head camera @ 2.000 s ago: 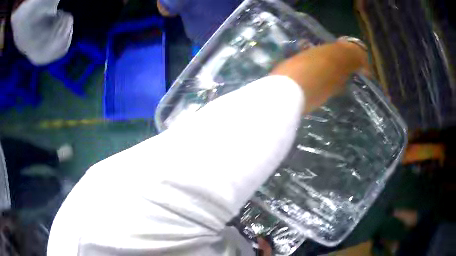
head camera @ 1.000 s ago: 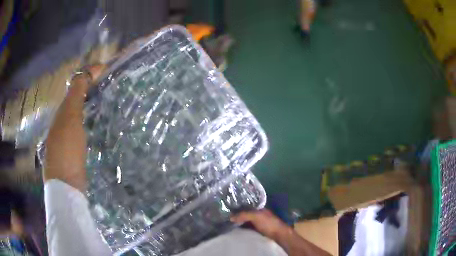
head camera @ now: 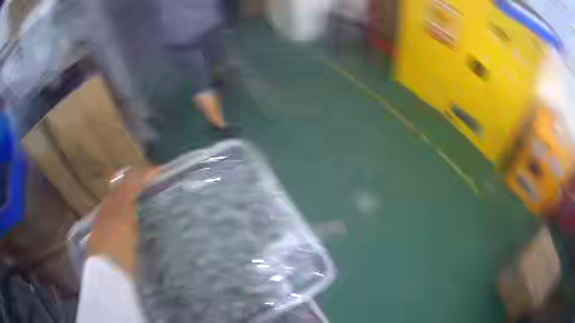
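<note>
A film-wrapped tray (head camera: 208, 240) shows at the bottom left of centre, tilted, with glare on its clear film and small greyish pieces blurred beneath it. A lower tray edge (head camera: 310, 310) sticks out under it at the bottom. My left hand (head camera: 123, 214) holds the tray's left edge, the white sleeve below it; the fingertips are hidden at the rim. My right hand is out of the picture.
A person's legs (head camera: 205, 69) show ahead on the green floor (head camera: 378, 252). Cardboard cartons (head camera: 94, 139) and a blue object (head camera: 9, 170) are at the left. A yellow cabinet (head camera: 466, 69) and an orange object (head camera: 539, 164) are at the right, with a carton (head camera: 536, 271) below.
The view has turned and the tray sits lower in the picture, still held by my left hand. My right hand has gone out of view. The yellow cabinet and a person's legs now show.
</note>
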